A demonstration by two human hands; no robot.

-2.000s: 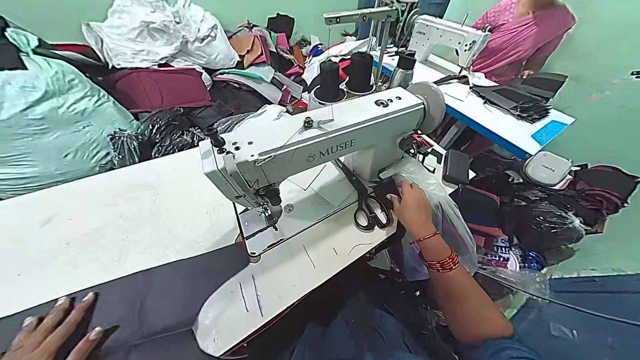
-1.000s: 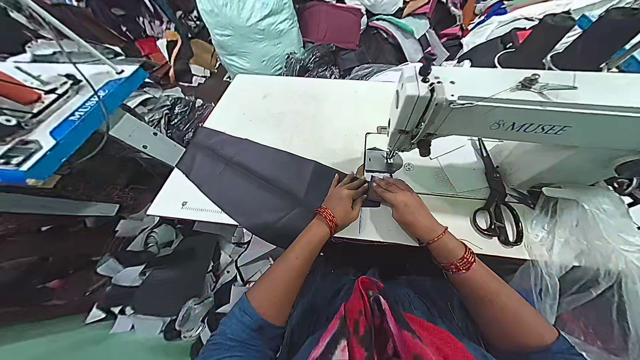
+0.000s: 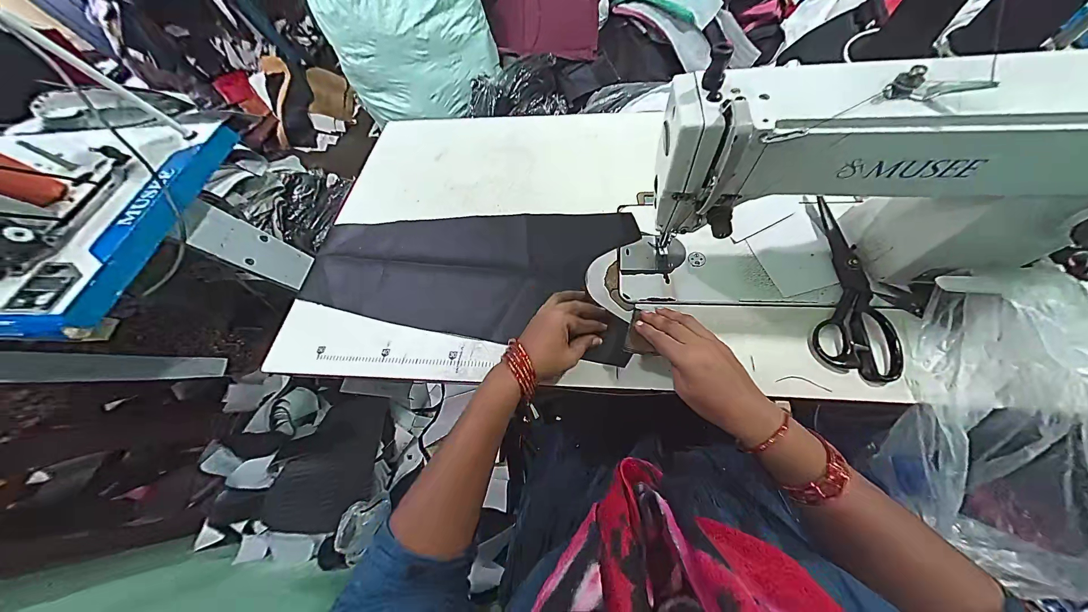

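A dark grey fabric panel [image 3: 442, 272] lies flat on the white sewing table [image 3: 510, 161], left of the needle, with a curved cutout at its right end. My left hand [image 3: 561, 336] rests on the panel's lower right part, fingers bent. Beside it my right hand [image 3: 693, 365] has its fingertips on a small dark piece [image 3: 637, 336] at the panel's lower right corner; whether it is gripped cannot be told. The sewing machine's presser foot and needle [image 3: 663, 246] stand above and behind both hands, off the fabric. Black-handled scissors [image 3: 854, 314] lie right of my right hand.
The machine's arm [image 3: 884, 136] spans the upper right. Clear plastic [image 3: 1003, 365] hangs over the table's right end. Another machine with a blue-edged table [image 3: 127, 221] stands at left. A pale green sack [image 3: 408, 59] and piled fabrics lie behind; scraps [image 3: 289, 459] cover the floor at lower left.
The view has swung left since the oldest frame, where my right hand was beside the scissors. Since one second ago both hands have drawn back from the needle, and the panel's curved end now shows.
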